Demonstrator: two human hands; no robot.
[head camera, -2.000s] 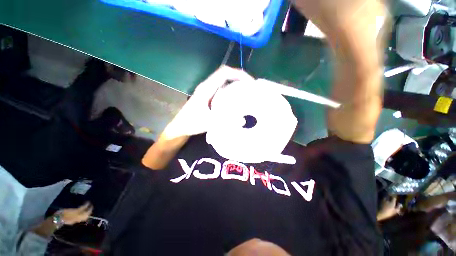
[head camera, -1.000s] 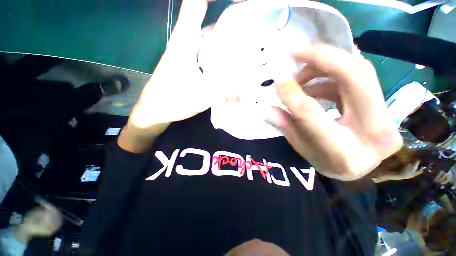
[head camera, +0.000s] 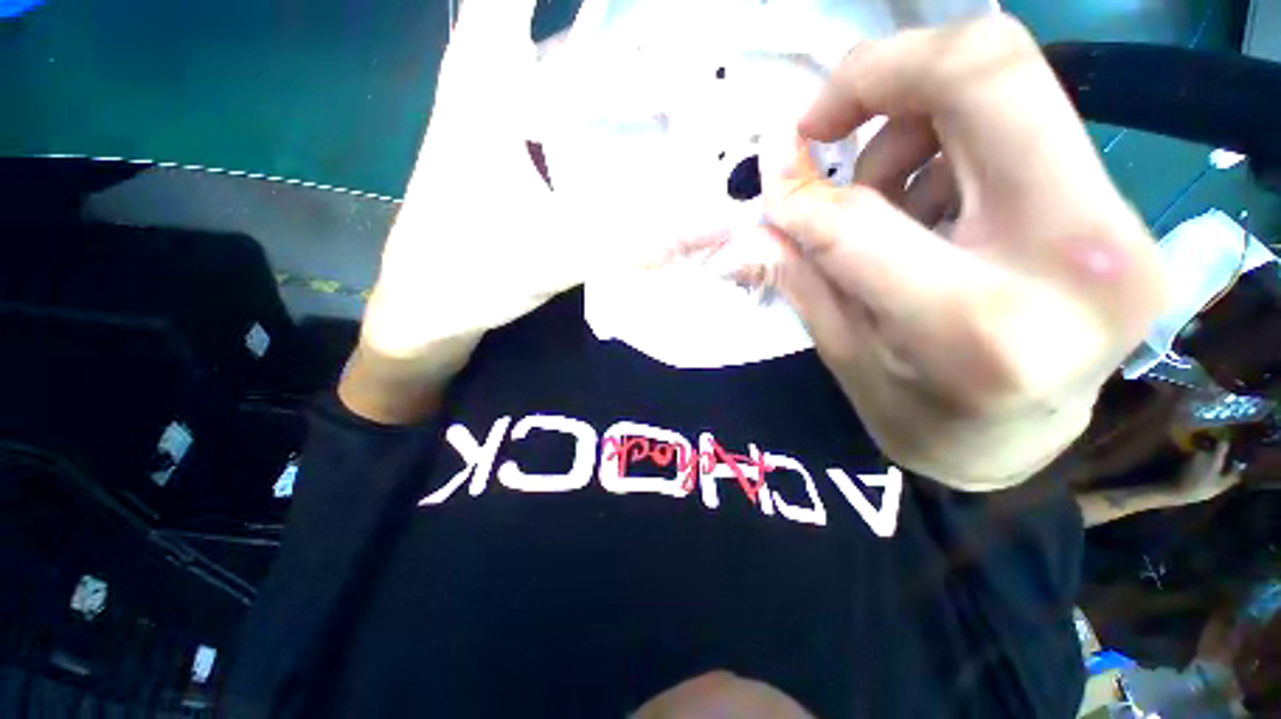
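A white rounded housing (head camera: 688, 309), overexposed, with a dark centre hole and a few small dark holes, is held above my lap at the bench edge. Its top is cut off by the frame edge. My left hand (head camera: 485, 211) grips its left side. My right hand (head camera: 969, 239) is over its right side, thumb and index fingertips close together beside the dark hole. A faint orange patch shows between these fingertips; whether it is a small part or skin I cannot tell.
The green bench (head camera: 239, 84) runs along the top, with a bit of blue (head camera: 28, 6) in the corner. Black crates (head camera: 127, 309) stand below left. A white shell (head camera: 1194, 288) is at the right, near another person's forearm (head camera: 1166, 492). A dark curved shape crosses the upper right.
The housing has come off the bench side towards my chest and shows its holed face more closely. My right hand, earlier raised near the blue tray, is now at the housing, its fingertips nearer the hole.
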